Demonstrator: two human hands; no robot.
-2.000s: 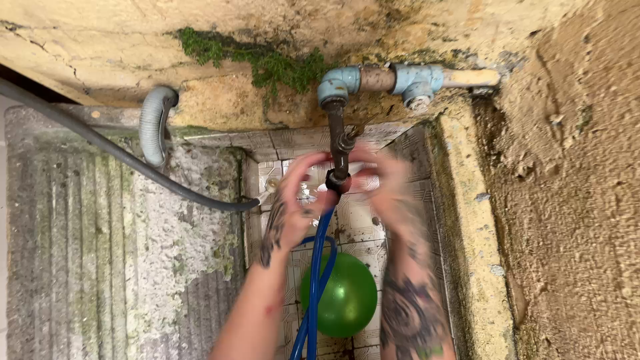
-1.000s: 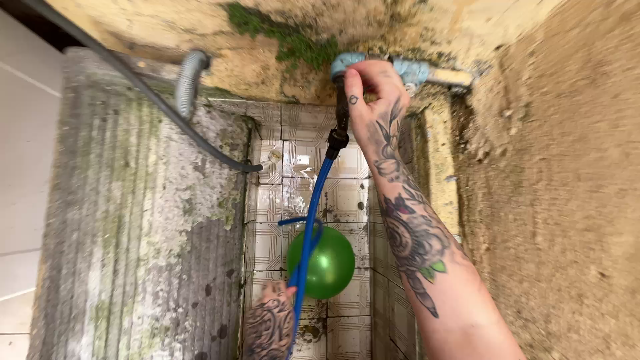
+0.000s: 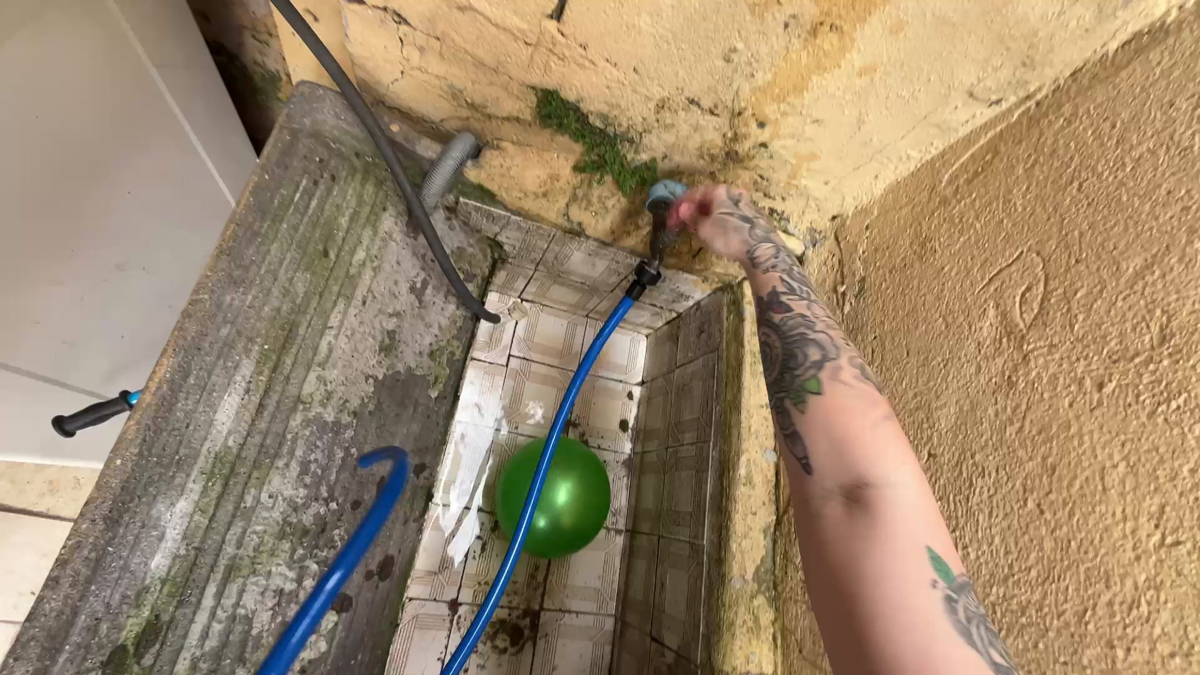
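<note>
My right hand (image 3: 717,220) is at the tap (image 3: 660,230) on the back wall, its fingers blurred around the upper part, where a light-blue pipe elbow (image 3: 666,192) shows. A black connector (image 3: 647,274) joins the tap's spout to a blue hose (image 3: 562,412), which runs down over the tiled basin. Behind the hose a green balloon (image 3: 579,497) lies on the basin floor. Another length of blue hose (image 3: 342,562), with a bent end, rises over the washboard slab at the lower left. My left hand is outside the view.
A ridged concrete washboard (image 3: 281,375) flanks the basin on the left. A grey hose (image 3: 403,178) drops into the basin, near a corrugated grey pipe (image 3: 448,169). At the far left a black handle (image 3: 94,413) sticks out. A rough wall (image 3: 1031,328) stands close on the right.
Both hands were around the hose connector; then my right hand rose to the tap and my left went down to the blue hose. My left hand has since left the view, and a hose end shows over the washboard.
</note>
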